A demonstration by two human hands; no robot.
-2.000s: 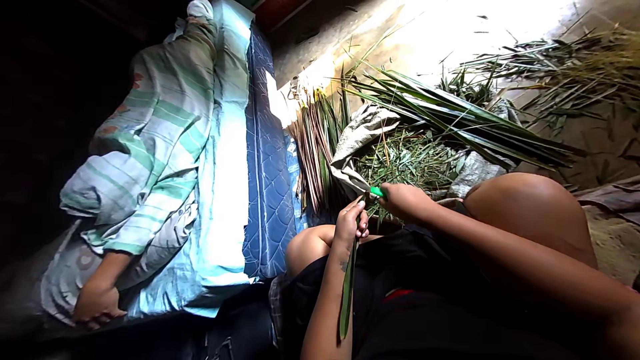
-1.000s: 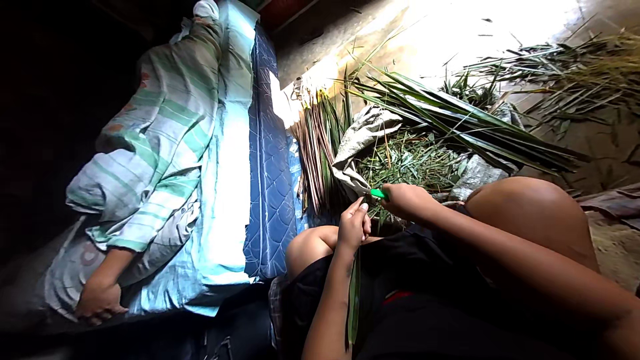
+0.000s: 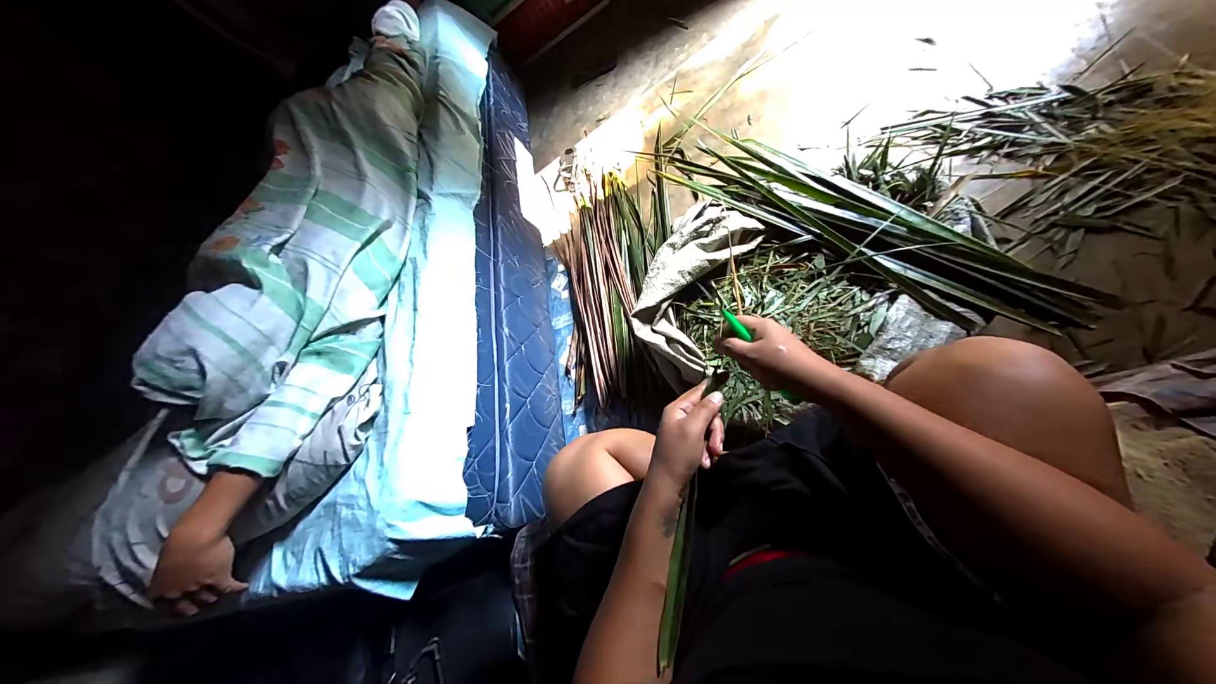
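Low in the middle of the head view, my left hand (image 3: 691,429) grips a long green leaf strip (image 3: 676,579), which hangs down along my forearm, its upper end poking out above the fingers. My right hand (image 3: 769,351) is closed around a bright green handle (image 3: 734,325), a little up and right of the left hand; whether a blade is on it cannot be told. Beneath and beyond both hands lies a heap of cut leaf scraps (image 3: 798,294) in a pale woven sack (image 3: 689,256). The two hands are slightly apart.
Long green leaves (image 3: 883,223) lie across the sack's far side. A bundle of brownish leaf strips (image 3: 603,285) stands beside the blue mattress (image 3: 513,380). More scraps (image 3: 1092,142) cover the floor at right. A person under a striped blanket (image 3: 323,228) lies on the bed.
My right hand with the green handle has moved away from my left hand, which has shifted a little lower. The green handle now points up and left.
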